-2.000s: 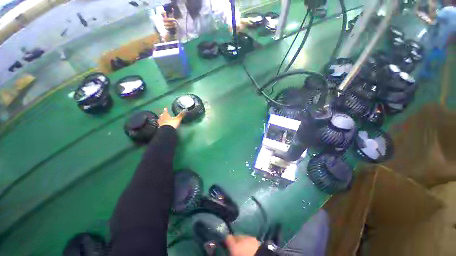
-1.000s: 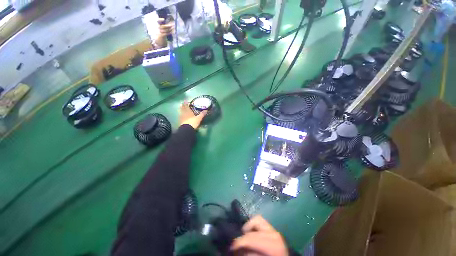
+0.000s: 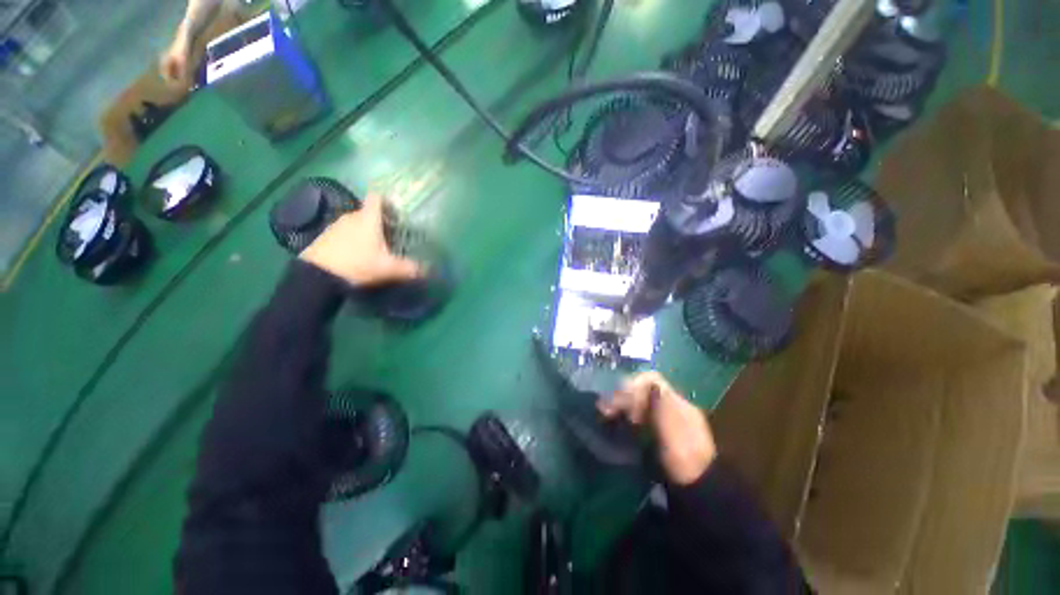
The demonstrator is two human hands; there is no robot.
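Note:
My left hand (image 3: 363, 246) is on a black fan head (image 3: 407, 285) on the green bench, fingers over its near edge; the fan is blurred. Another fan head (image 3: 312, 214) lies just behind that hand. My right hand (image 3: 665, 421) holds a dark, blurred black part (image 3: 599, 421) near the front of the screw tray (image 3: 604, 279); its exact type cannot be told. A fan head (image 3: 370, 442) and a small black base part (image 3: 502, 459), with a thin cable between them, lie on the bench between my arms.
The electric screwdriver (image 3: 674, 250) hangs over the tray's right side. A fan pile (image 3: 802, 93) lies behind it. An open cardboard carton (image 3: 907, 430) is at right. A blue-white box (image 3: 267, 76) stands at back left, near another person's hand (image 3: 177, 61).
The view has shifted. My left hand has brought the fan head nearer, beside the other one. My right hand has moved forward toward the screw tray with the dark part.

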